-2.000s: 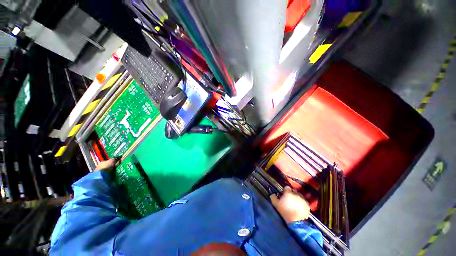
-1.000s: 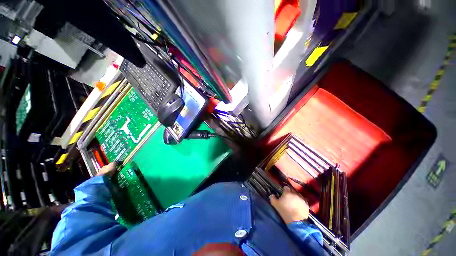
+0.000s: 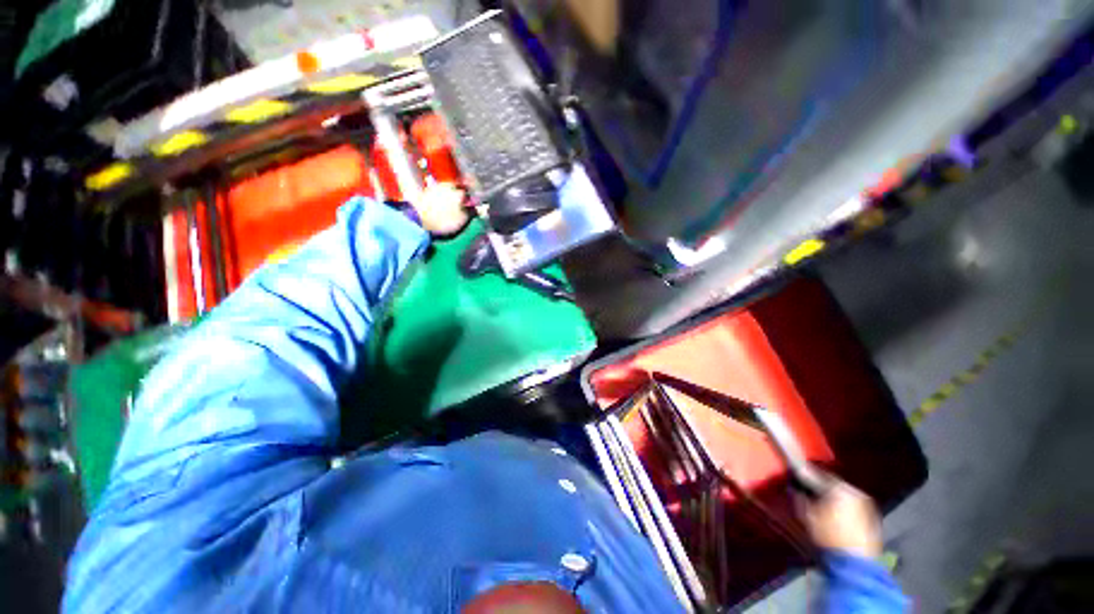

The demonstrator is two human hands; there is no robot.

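Note:
My left hand [image 3: 442,208] is at the lower end of pale bars [image 3: 396,144] over the red conveyor opening; its fingers are unclear. My right hand [image 3: 843,518] is blurred and closed on the end of a carrier frame [image 3: 786,444], tilted over the red-lined bin [image 3: 882,414]. More carrier frames [image 3: 642,504] stand edge-on at the bin's near left side. The green bench mat [image 3: 498,342] lies between my hands, partly behind my left sleeve.
A keyboard [image 3: 494,108], a mouse [image 3: 526,202] and a blue-white card [image 3: 573,228] are on a small shelf beyond the mat. Yellow-black tape [image 3: 258,110] edges the conveyor. A green surface [image 3: 108,408] shows at lower left. A grey machine edge runs above the bin.
The view has turned. My left hand has moved up along the conveyor, and the green board no longer shows in its opening. My right hand has moved to the bin's right with a frame.

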